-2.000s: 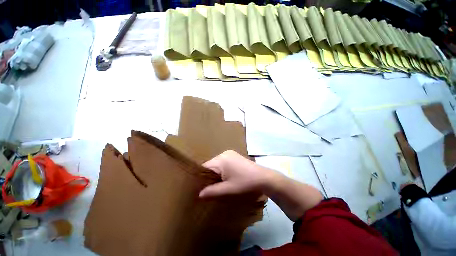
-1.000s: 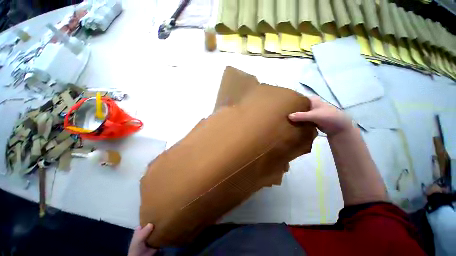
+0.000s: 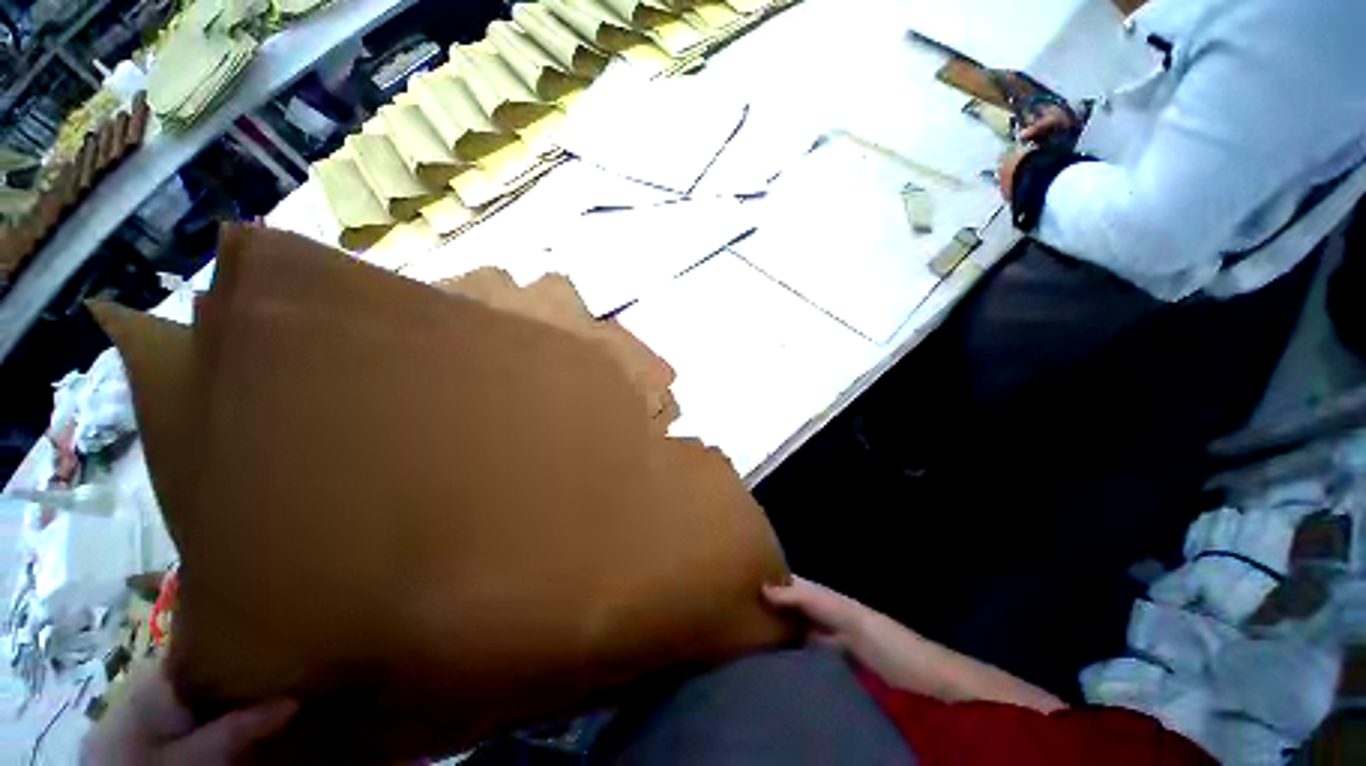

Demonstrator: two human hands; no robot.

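A stack of large brown bag body panels (image 3: 450,494) is held up in front of me, tilted, its stepped edges fanned at the upper right. One pointed corner sticks out at the left. My left hand (image 3: 187,733) grips its lower left corner, partly cut off by the picture's lower edge. My right hand (image 3: 839,617) grips its lower right corner, thumb on the near face and fingers hidden behind.
Olive-yellow folded pieces (image 3: 450,120) row along the table's far side. Paperboard sheets (image 3: 629,135) lie behind the panels. A person in white (image 3: 1213,135) works at right. Wrapped bundles (image 3: 1213,644) are at lower right. A sliver of red bag (image 3: 165,606) shows at left.
The view has swung right, towards the neighbouring worker. The brown stack is raised and turned more upright, still held in both hands. The hammer is out of view and the red bag is mostly hidden.
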